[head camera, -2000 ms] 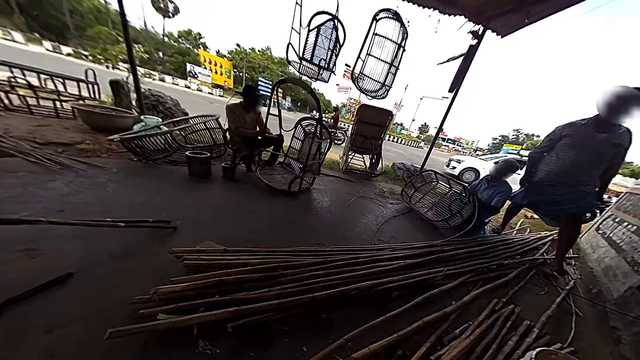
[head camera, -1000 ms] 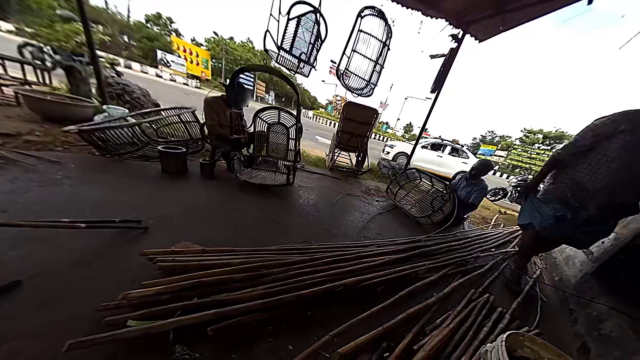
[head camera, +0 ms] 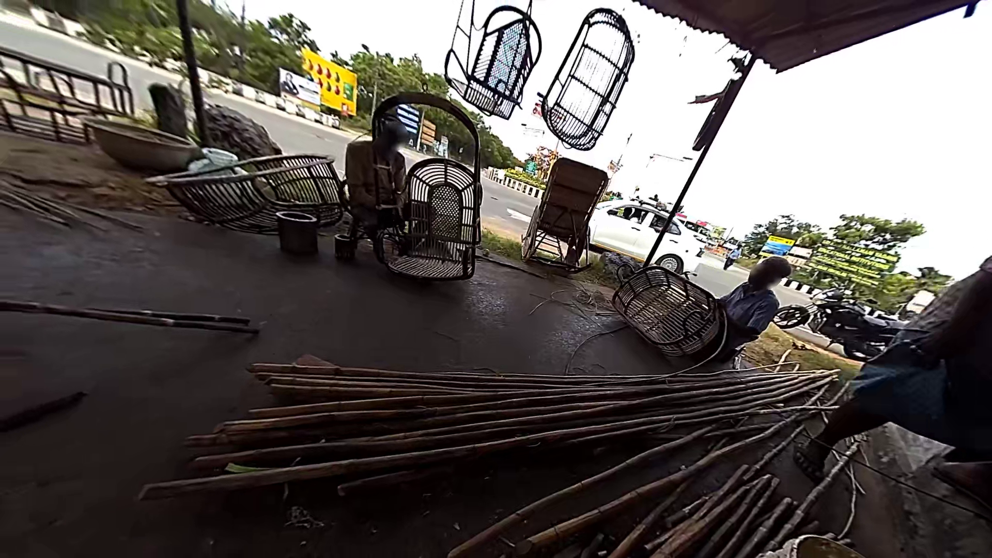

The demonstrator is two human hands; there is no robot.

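Neither of my hands shows in the head view. Long cane poles (head camera: 480, 411) lie in a loose bundle across the dark floor, with shorter cane pieces (head camera: 697, 519) at the lower right. Beyond them, a cane swing chair (head camera: 443, 217) stands upright beside a seated person (head camera: 376, 182). Another seated person (head camera: 752, 306) is at a tilted cane basket frame (head camera: 670, 310). Two cane swing seats hang overhead, one with a patterned back (head camera: 504, 62) and one with bare ribs (head camera: 589, 81).
A standing person (head camera: 930, 372) is at the right edge, one foot beside the poles. Two dark buckets, the larger one (head camera: 297, 234) in front, stand near a cane frame (head camera: 256, 190) lying at the left. A metal post (head camera: 701, 167) supports the roof. A rim of a container (head camera: 814, 546) shows at the bottom right.
The white car on the road has moved left relative to the roof post. The view has shifted over these frames. The standing person remains on the right, now partly cut off by the frame.
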